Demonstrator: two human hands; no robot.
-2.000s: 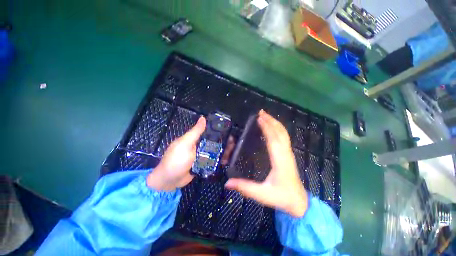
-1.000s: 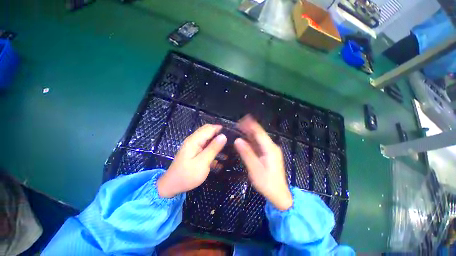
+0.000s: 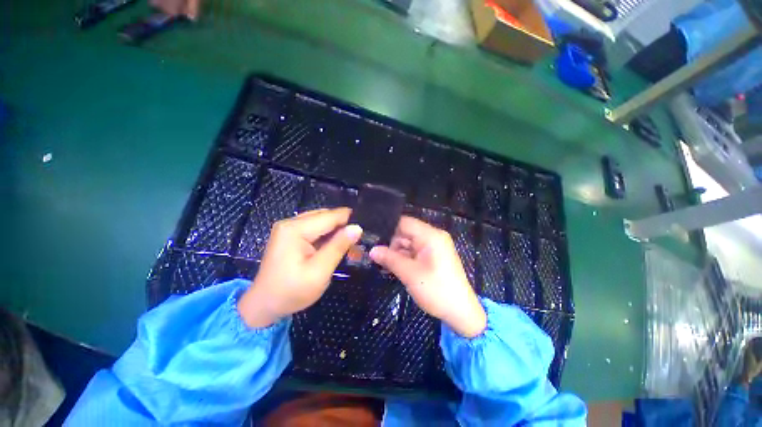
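A dark handset (image 3: pixel 378 212) is held upright over the middle of the tray, its plain black side showing at the top. My left hand (image 3: pixel 302 257) grips its left side with thumb and fingers. My right hand (image 3: pixel 429 265) grips its lower right side, thumb near the lower end. The lower part of the handset is partly hidden by my thumbs, and no circuitry can be made out. The large glossy black blister tray (image 3: pixel 342 350) with textured pockets lies below my hands.
Another person's hand (image 3: pixel 177 8) is at the top left by dark handsets (image 3: pixel 149 27). An open carton (image 3: pixel 511 32), a small blue container (image 3: pixel 575 67) and a plastic bag (image 3: pixel 443 18) are at the top. Grey framing (image 3: pixel 698 218), a handset (image 3: pixel 613 177) and clear trays (image 3: pixel 681 317) are at right.
The separate black cover and the phone body with circuitry are now together in my hands. The handset beyond the tray is gone from view, and another person's hand has appeared at top left.
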